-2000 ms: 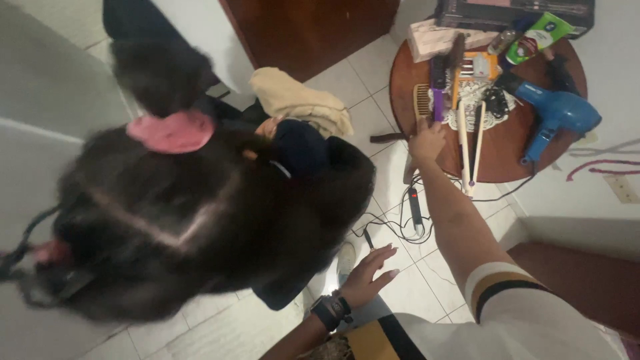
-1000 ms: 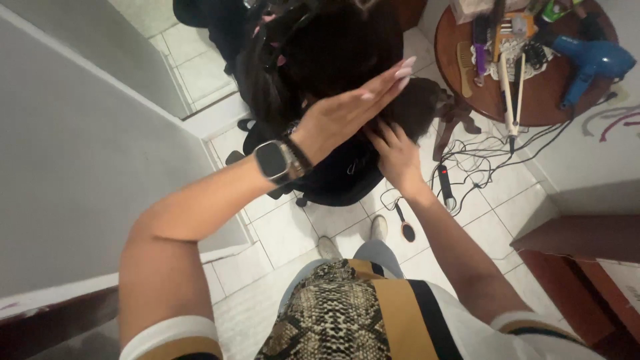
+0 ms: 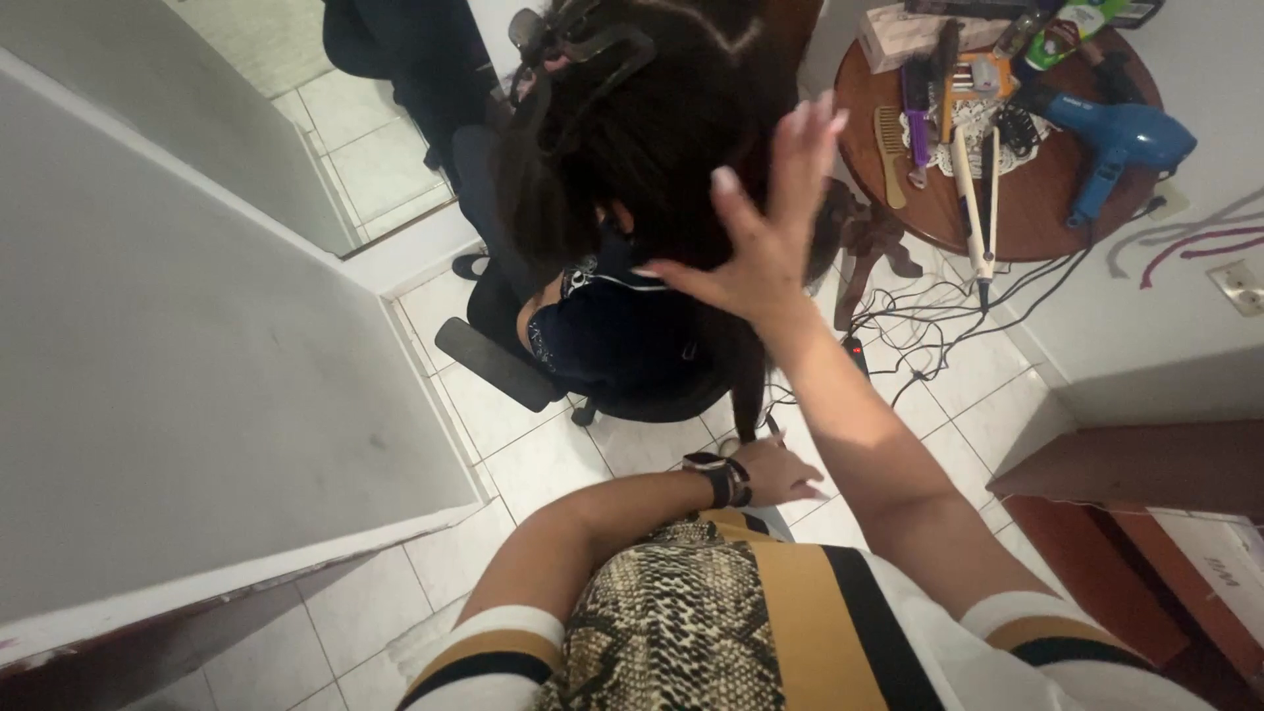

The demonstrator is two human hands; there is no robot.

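A person sits in a black chair with their back to me, their long dark hair (image 3: pixel 681 138) parted and partly pinned by a dark claw clip (image 3: pixel 592 44). Over the right side of the hair, my right hand (image 3: pixel 770 237) is raised with its fingers spread and nothing in it. My left hand (image 3: pixel 780 472), with a watch on the wrist, is low by my waist. A long lock of hair (image 3: pixel 748 395) hangs down to it; whether its fingers grip the lock is unclear.
At the right, a round wooden table (image 3: pixel 1047 212) holds a blue hair dryer (image 3: pixel 1126 138), a hair straightener (image 3: pixel 973 202), a wooden comb (image 3: pixel 891 153) and a purple comb (image 3: pixel 916 128). Tangled cables (image 3: pixel 918 341) lie on the tiles below. The chair's armrest (image 3: pixel 499 363) sticks out left.
My left hand has come down from the hair towards my waist. My right hand has opened and moved up from where it touched the hair. Two seconds ago it was at the comb on the table.
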